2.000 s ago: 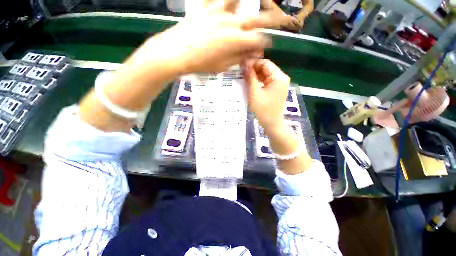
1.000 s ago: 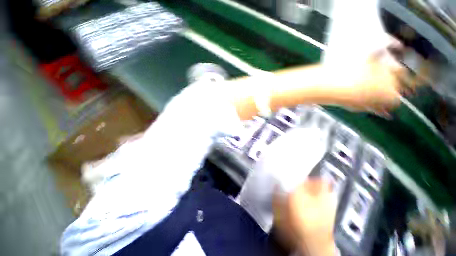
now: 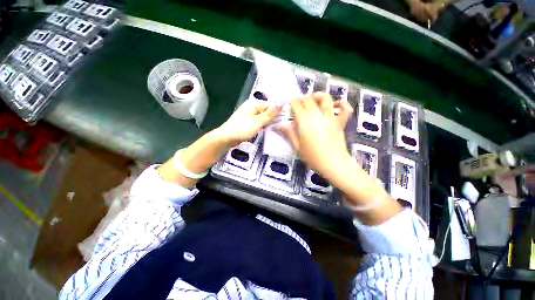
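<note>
A white label strip lies over the upper left of the blister tray, crossing its left pockets. My left hand pinches the strip's left side. My right hand is on its right side with fingertips at the strip, close to my left fingertips; some fingers are spread. The strip's lower part hangs between the hands, overexposed, so its print is hidden. White product units with dark ovals sit in the tray's pockets, some covered by my right hand and forearm.
A label roll stands left of the tray. Stacked trays are at far left. A carton with crumpled liner is below the bench. A bottle and white cable lie right. Another person's hand shows at top.
The view has swung back from the left. Both hands have come together over the tray; before, my left hand was stretched far out with a white strip. The roll is now in full view.
</note>
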